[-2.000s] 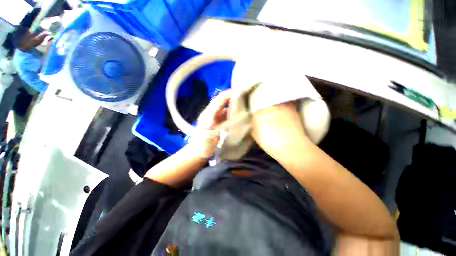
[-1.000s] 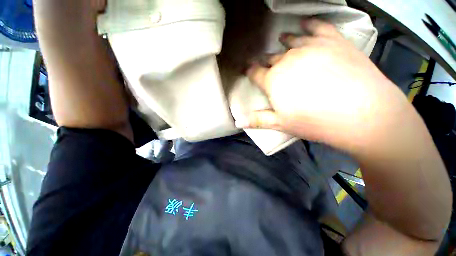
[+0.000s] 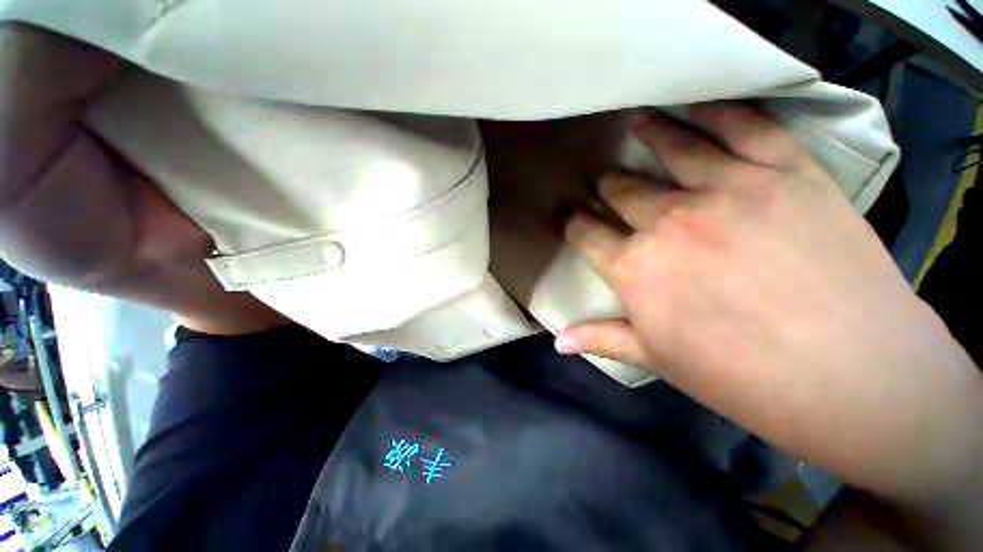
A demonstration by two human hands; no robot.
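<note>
The cream bag (image 3: 356, 205) fills the upper half of the view, its dark mouth open in the middle. A broad smooth cream panel (image 3: 485, 54) lies across the top. A side tab with a round stud (image 3: 332, 254) shows at the left. My right hand (image 3: 701, 248) is at the right of the mouth, fingers inside against the inner wall and thumb on the near edge, gripping it. My left arm enters at the left and runs under the panel; my left hand is hidden.
The dark grey apron (image 3: 507, 464) with blue lettering lies below the bag. A white table edge (image 3: 927, 32) is at the top right, with a dark pointed object (image 3: 967, 19) on it. Blurred pale equipment stands at the lower left.
The broad panel now covers the top of the bag. The studded tab has moved down in view. My right hand stays at the mouth, its thumb slightly lower.
</note>
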